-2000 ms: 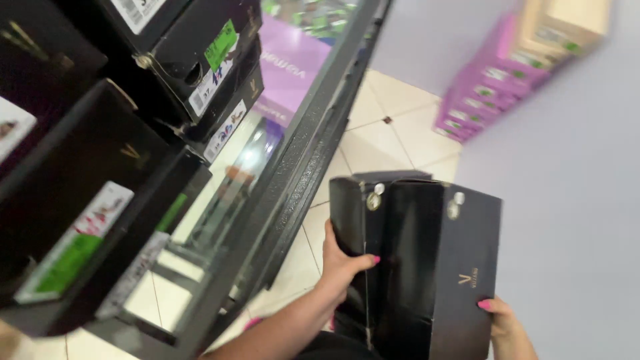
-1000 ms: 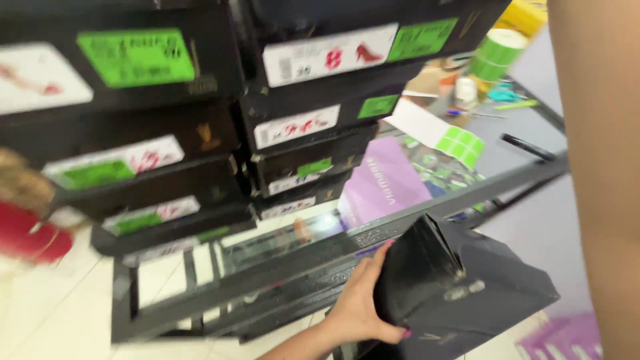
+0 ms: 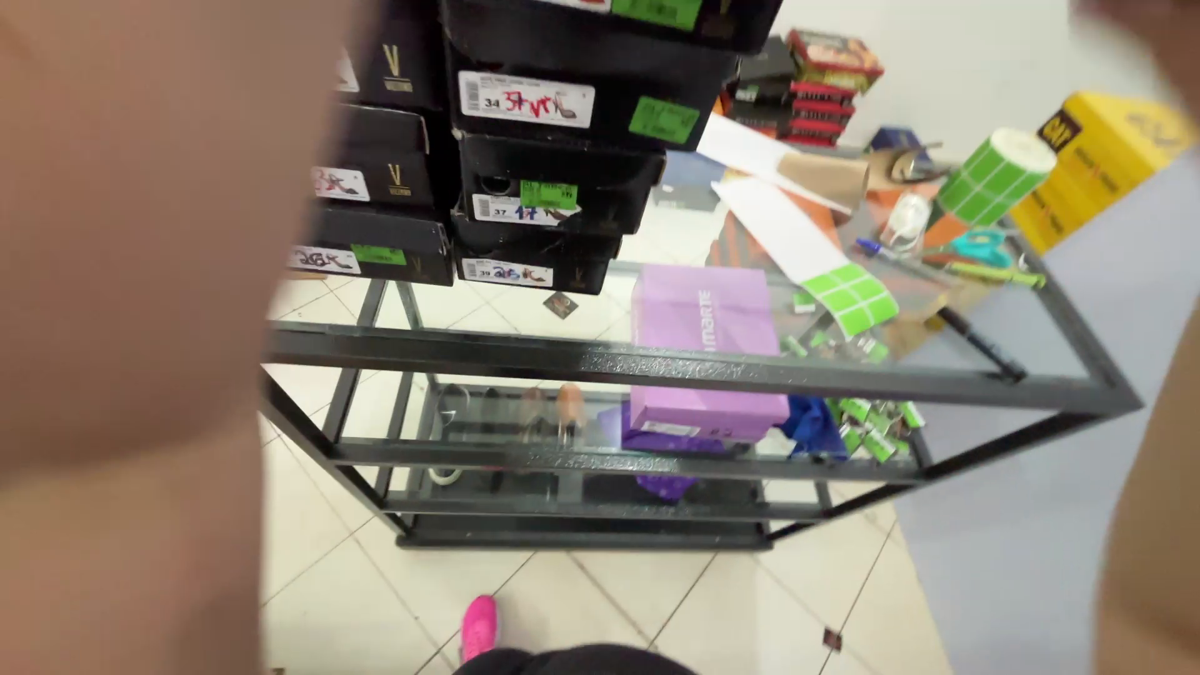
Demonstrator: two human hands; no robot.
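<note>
My left forearm, blurred and very near, fills the left side; my left hand is outside the view. My right forearm runs up the right edge, and a blurred patch of skin at the top right may be part of my right hand [image 3: 1139, 23]. What either hand holds is hidden. Between the arms, black shoe boxes [image 3: 553, 178] with white and green labels are stacked on a black metal rack with glass shelves [image 3: 656, 366]. A purple box [image 3: 708, 412] sits on a lower shelf.
On the top glass lie a roll of green labels [image 3: 998, 173], teal-handled scissors [image 3: 980, 246], a black marker [image 3: 980, 342] and a label strip [image 3: 848, 300]. A yellow box [image 3: 1097, 169] stands behind. Red boxes [image 3: 820, 112] are stacked farther back. A pink shoe [image 3: 480, 626] is on the tiled floor.
The black shoe box that was in my hands two seconds ago, and by my left hand one second ago, is no longer identifiable. Both arms are now raised. The view has swung towards the rack.
</note>
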